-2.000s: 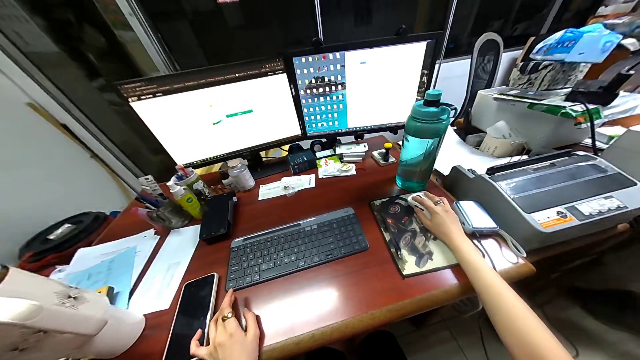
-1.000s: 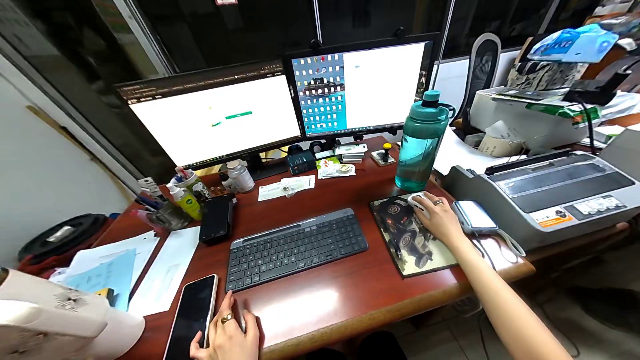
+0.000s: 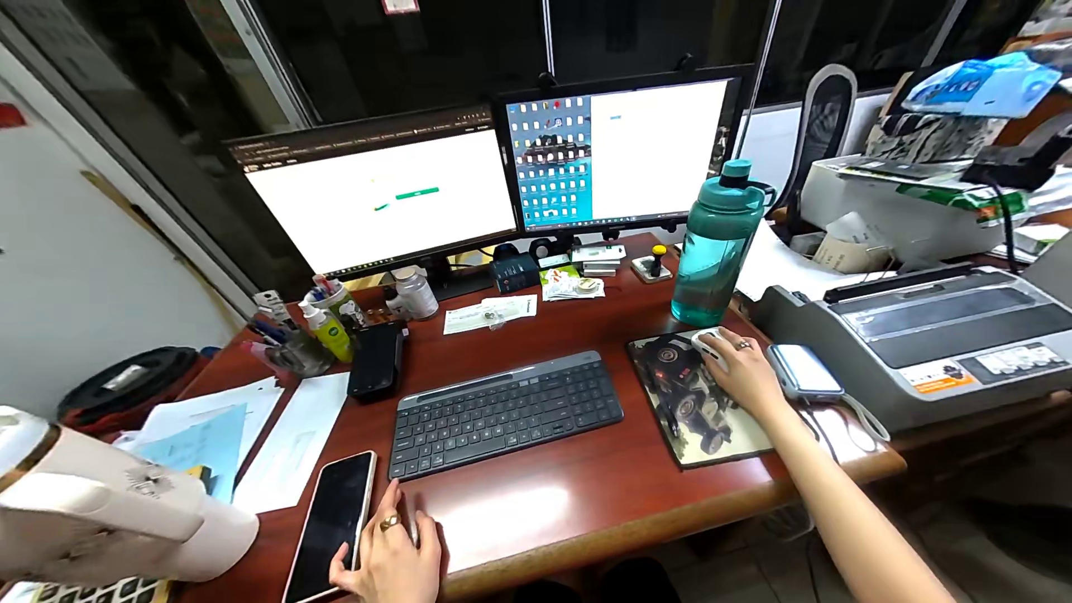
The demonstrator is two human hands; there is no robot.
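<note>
My right hand (image 3: 741,373) rests over a white computer mouse (image 3: 710,350) on a printed mouse pad (image 3: 682,419). Flat at the front of the desk lies my left hand (image 3: 394,544), fingers apart, beside a smartphone (image 3: 332,523) with a dark screen; its thumb is at the phone's edge. A dark keyboard (image 3: 507,414) sits between the hands. Two monitors stand behind it, the left monitor (image 3: 385,197) showing a mostly white page with a green bar, the right monitor (image 3: 657,155) showing desktop icons and a white window.
A teal water bottle (image 3: 716,251) stands behind the mouse pad. A white device (image 3: 804,371) with a cable and a grey printer (image 3: 930,335) are at the right. At the left are a cream tumbler (image 3: 126,511), papers (image 3: 293,444), a black box (image 3: 375,360) and a pen holder (image 3: 301,353).
</note>
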